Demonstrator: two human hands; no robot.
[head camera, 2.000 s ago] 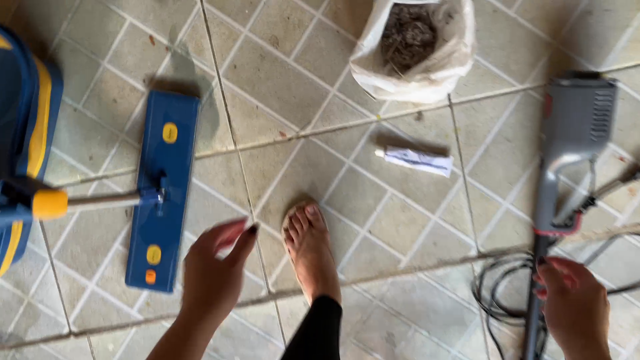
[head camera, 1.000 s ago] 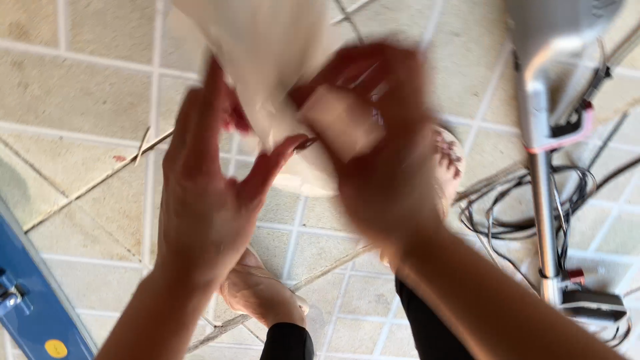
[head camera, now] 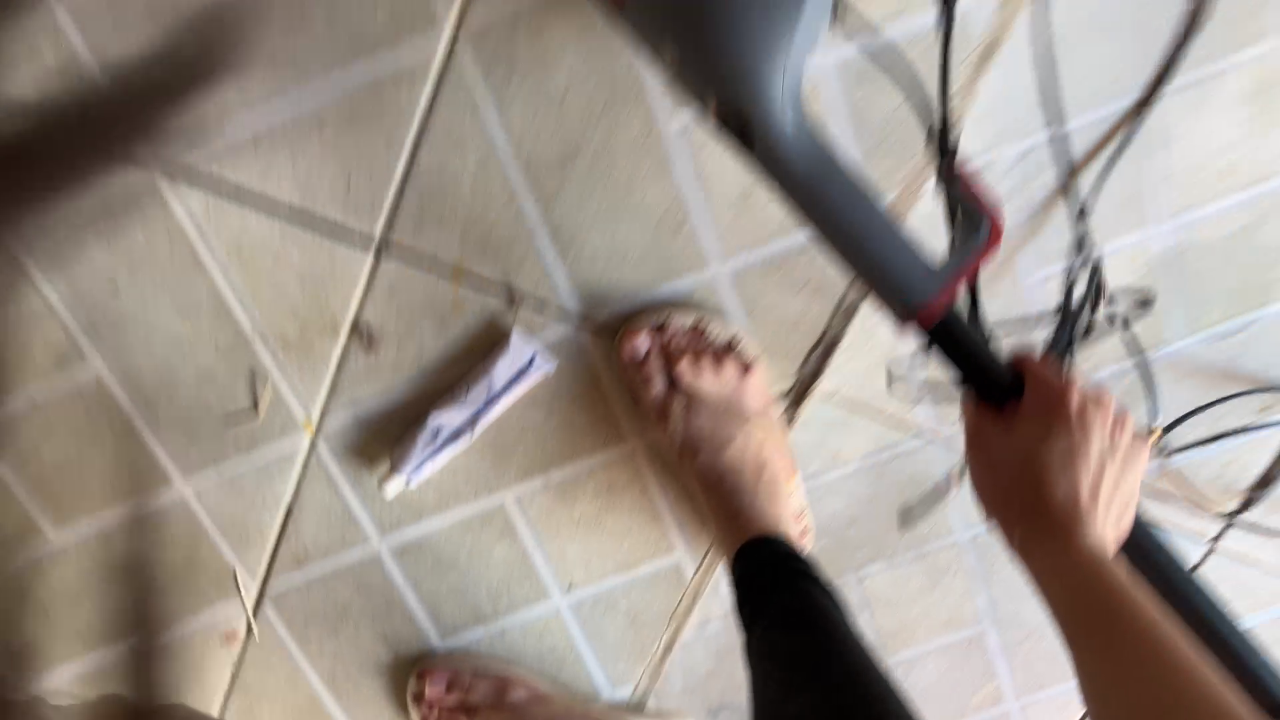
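My right hand (head camera: 1060, 460) is closed around the dark tube of a grey long-handled appliance (head camera: 850, 220), just below its red-trimmed grip loop. The appliance runs diagonally from the top middle to the lower right, and its upper body is blurred and cut off by the frame edge. A white and blue squeeze tube (head camera: 468, 415) lies on the tiled floor left of my bare foot. At the upper left is a dark blurred shape; whether it is my left hand cannot be told.
Black cables (head camera: 1085, 250) hang and lie loosely around the appliance on the right. My bare foot (head camera: 715, 420) stands on the floor tiles (head camera: 620, 540) near the middle, with the other at the bottom edge. Small bits of debris (head camera: 262, 392) lie at the left.
My hands were together on a pale bag one second ago; now my right hand grips the appliance tube, and the bag is out of view. The view has shifted strongly.
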